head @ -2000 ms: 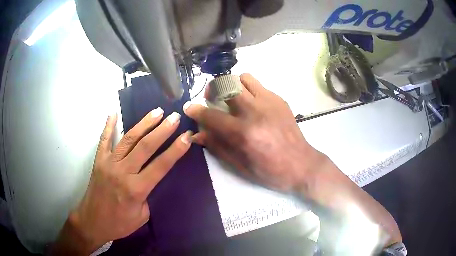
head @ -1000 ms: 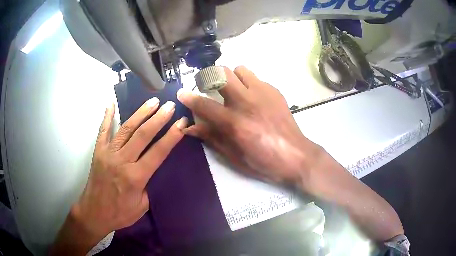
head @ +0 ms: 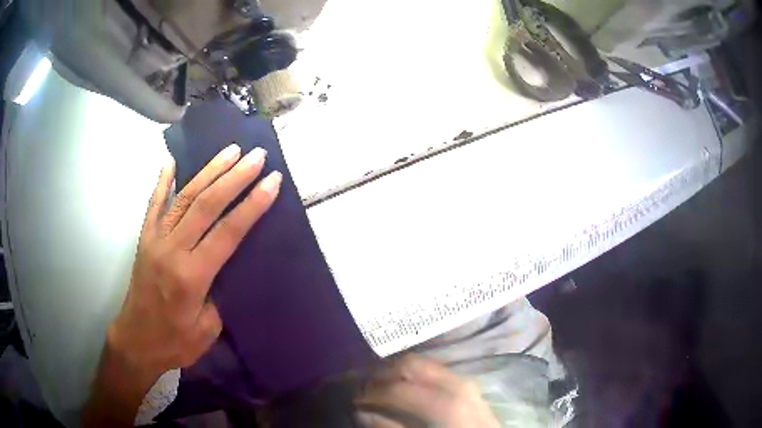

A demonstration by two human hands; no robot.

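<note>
A dark purple fabric panel (head: 284, 284) lies on the white machine table, its upper end under the presser foot area (head: 241, 99) and its lower end over the front edge. My left hand (head: 180, 259) rests flat on the panel's left side, fingers spread, holding nothing. My right hand (head: 418, 397) is blurred and partly cut off at the bottom edge, at the lower end of the panel; whether its fingers grip the cloth cannot be told. A pale ribbed knob (head: 277, 90) is beside the needle area.
Dark-handled scissors (head: 539, 67) and a metal tool (head: 656, 79) lie on the table at the upper right. A ruler scale (head: 501, 288) runs along the front edge. The machine head (head: 109, 50) is upper left. Grey cloth (head: 501, 351) and dark purple cloth (head: 627, 334) show below the table.
My right hand has moved from beside the needle down to the panel's lower end. My left hand stays flat on the cloth. The view has shifted, so machine and scissors appear higher and further left.
</note>
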